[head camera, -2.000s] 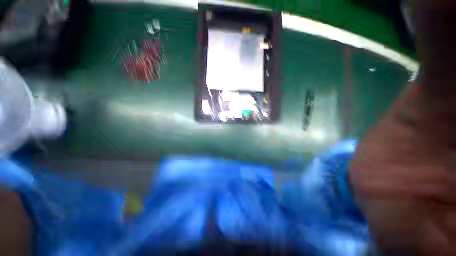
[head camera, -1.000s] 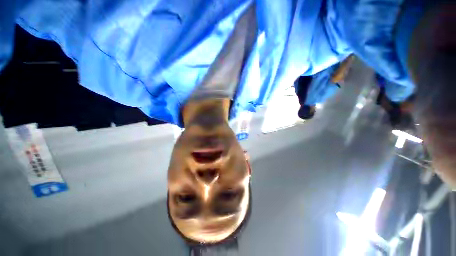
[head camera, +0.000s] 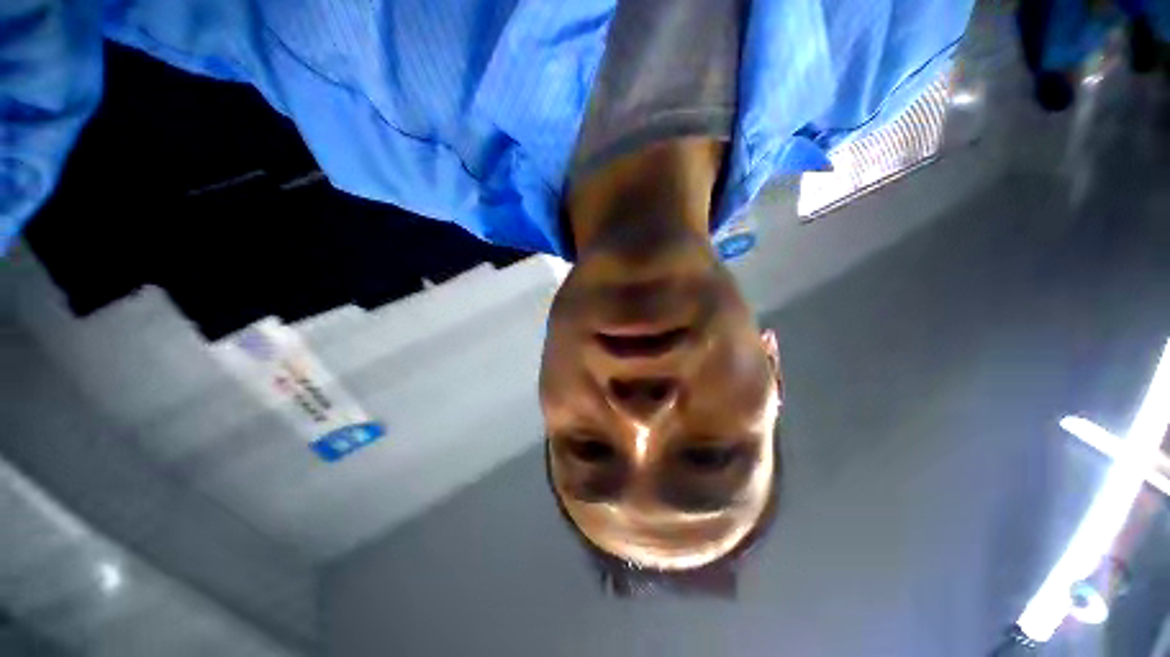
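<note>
The head view is upside down and shows a person in an open blue smock over a grey shirt. The person fills the middle and top of the picture. No bench, device or tool shows. Neither my left hand nor my right hand is seen; a blue sleeve shows at the top left edge, with no hand in view.
A pale wall carries a hanging sign with a blue end. A bright lamp tube is at the lower right. A bright slatted panel is at the upper right. Dark blurred shapes are at the top right corner.
The view has turned from the bench with the open device to the upside-down person and ceiling. The large blurred hand at the right edge has gone out of view.
</note>
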